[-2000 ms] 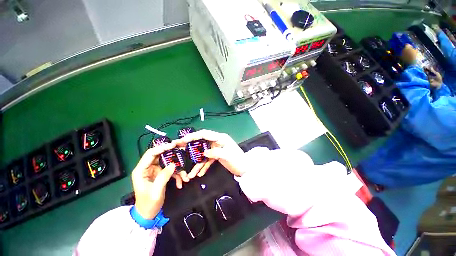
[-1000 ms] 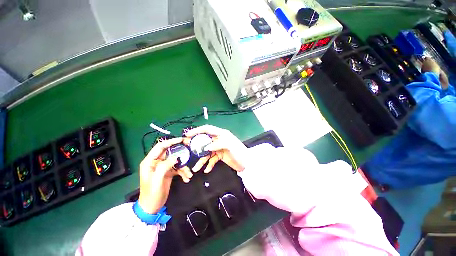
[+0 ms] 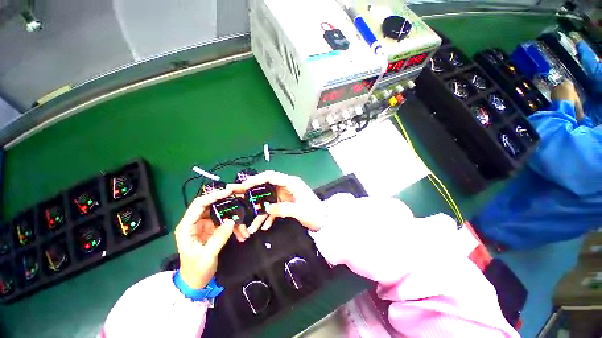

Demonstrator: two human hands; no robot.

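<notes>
My left hand [image 3: 200,232], with a blue wrist strap [image 3: 195,286], holds one small round black gauge [image 3: 228,210]. My right hand [image 3: 295,200] holds a second gauge [image 3: 262,197] beside it. Both faces point up at me and are dark with green lit marks and a little red and blue. Two more dials show partly behind my fingers. Below my hands lies a black foam tray [image 3: 228,317] with clear-rimmed round pieces in its pockets. Black test leads [image 3: 297,150] with white labels run from behind my hands to the power supply.
A second gauge tray [image 3: 153,198] lies at left. Two power supplies [image 3: 282,66] with red readouts stand at the back, a paper sheet [image 3: 379,158] and yellow wires [image 3: 443,188] before them. Stacked trays [image 3: 455,142] and a coworker's blue sleeves [image 3: 561,165] are at right.
The gauge faces showed red and purple marks, then looked pale white, and now show green marks. Both hands keep their hold. The coworker's hand at right has moved slightly.
</notes>
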